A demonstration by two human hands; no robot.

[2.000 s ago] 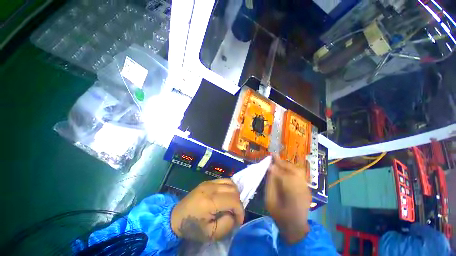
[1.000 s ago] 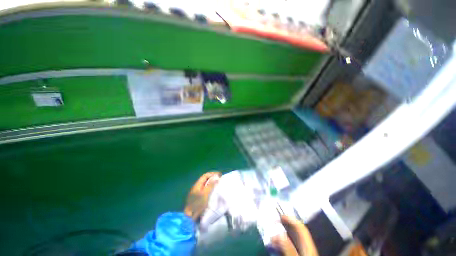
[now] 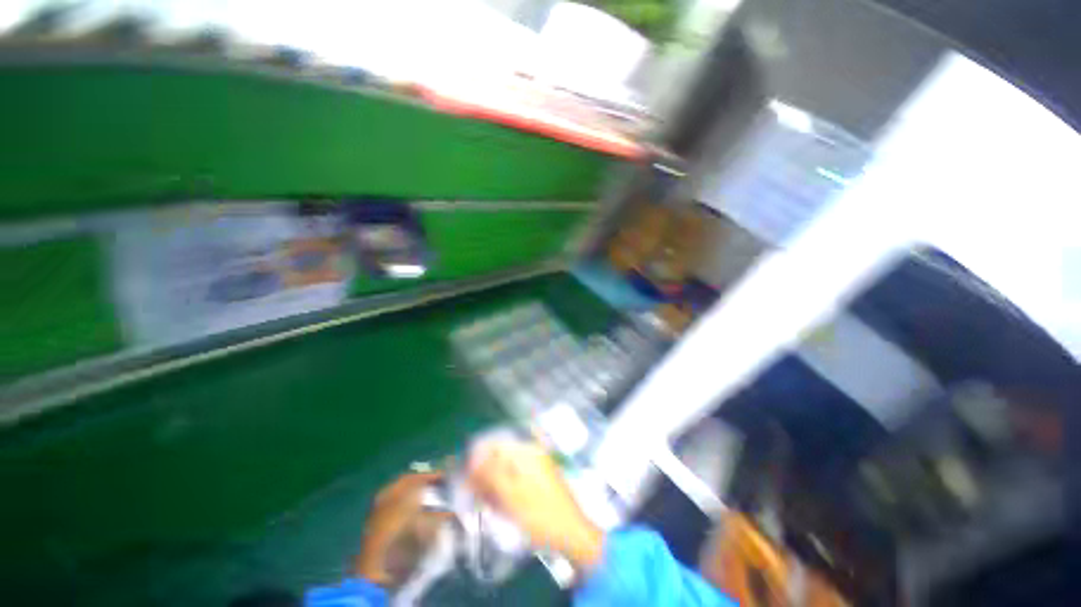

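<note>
The picture is strongly blurred. My left hand (image 3: 401, 531) is at the lower middle, at the edge of a clear plastic bag (image 3: 474, 536). It seems to grip the bag, with white material between its fingers. My right hand (image 3: 530, 489) reaches over the bag from the right, fingers bent down at its top. Whether the right fingers hold anything is hidden by blur. An orange fixture (image 3: 754, 562) shows at the bottom right, partly cut off by the picture's edge.
A clear blister tray (image 3: 529, 356) lies behind the bags. The machine's white frame (image 3: 759, 320) slants up on the right, with its dark window beside it. A printed instruction sheet (image 3: 225, 275) hangs on the green back panel (image 3: 296, 142). The green bench top (image 3: 237, 439) spreads to the left.
The view has swung left from the machine to the bags. My right hand has moved from the bag's right side over its top, close to my left hand. The white wipe seen earlier is not clearly visible.
</note>
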